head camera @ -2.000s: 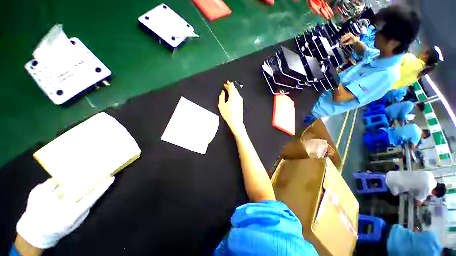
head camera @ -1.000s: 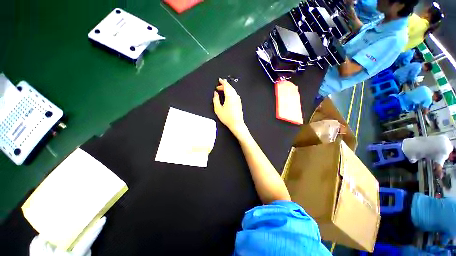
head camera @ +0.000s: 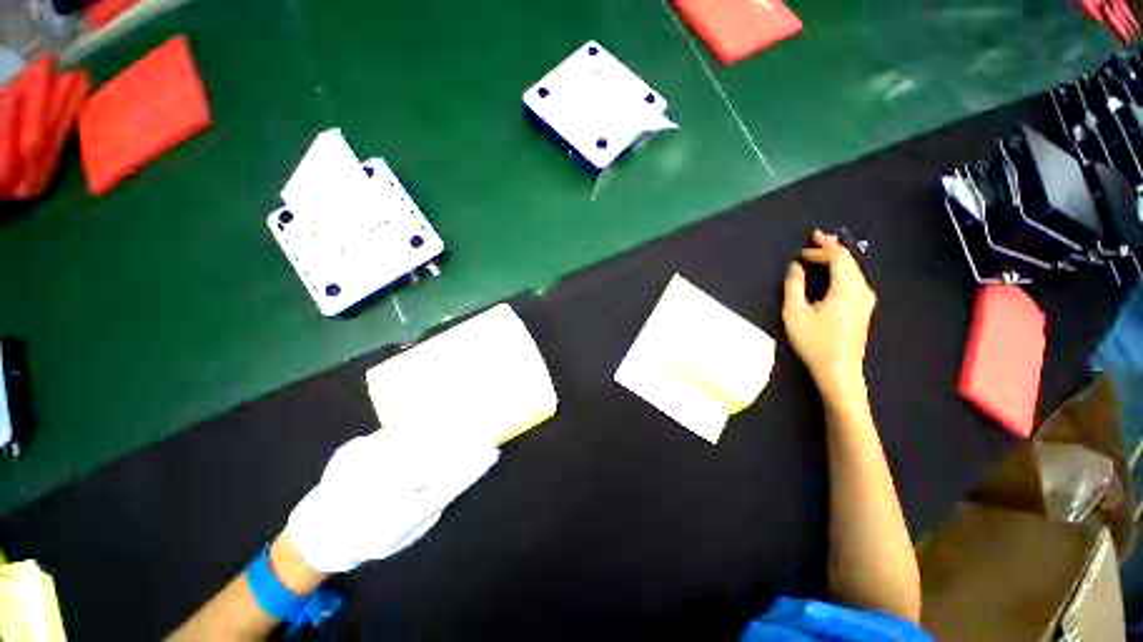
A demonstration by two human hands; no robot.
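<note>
My left hand, in a white glove with a blue wrist strap, holds a thick pad of label sheets with pale-yellow edges over the black mat. My bare right hand rests on the mat at right, fingers curled near a tiny dark item; whether it touches that item is unclear. A loose white slip with one curled corner lies between the hands. Two set-top boxes lie white side up on the green belt, the nearer one and the farther one, each with a white slip lifting from it.
Red foam pads lie on the belt at upper left and top, and on the mat at right. Black housings cluster at far right. A cardboard carton stands at lower right. Yellowish paper shows at lower left.
The view has swung left, so everything sits further right in the picture. More of the gloved left hand and its wrist strap shows. The right hand stays near the tiny dark item.
</note>
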